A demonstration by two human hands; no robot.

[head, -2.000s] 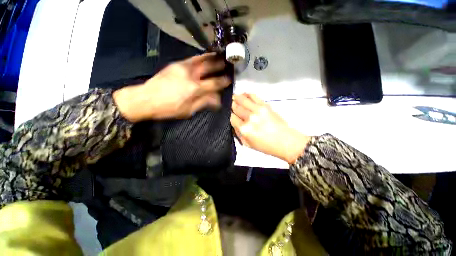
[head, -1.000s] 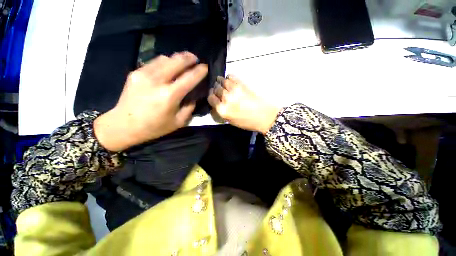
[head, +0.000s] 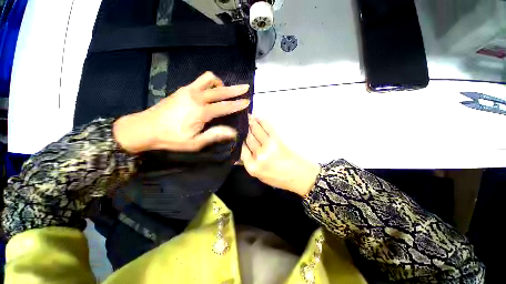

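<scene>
A black mesh panel point(head: 208, 64) lies on the white table, its far right edge under the machine's needle area. A camouflage strip point(head: 158, 75) runs along it, crossed by a smooth black webbing band point(head: 166, 37). My left hand point(head: 186, 116) lies flat on the panel, fingers spread toward its right edge. My right hand point(head: 277, 158) pinches the panel's right edge near the table's front. The presser foot area is partly cut off at the top, beside a white-capped round part point(head: 261, 15).
A black smartphone point(head: 393, 47) lies on the machine bed. A small perforated disc point(head: 289, 43) is right of the needle area. Thread snips point(head: 484, 103) lie at the right of the white table point(head: 355, 130). Another dark piece with a camouflage strip point(head: 138, 222) is at lap level.
The view has tilted. The panel now extends nearer the table's front edge than one second ago. My left hand has flattened with its fingers extended; my right hand remains at the panel's edge.
</scene>
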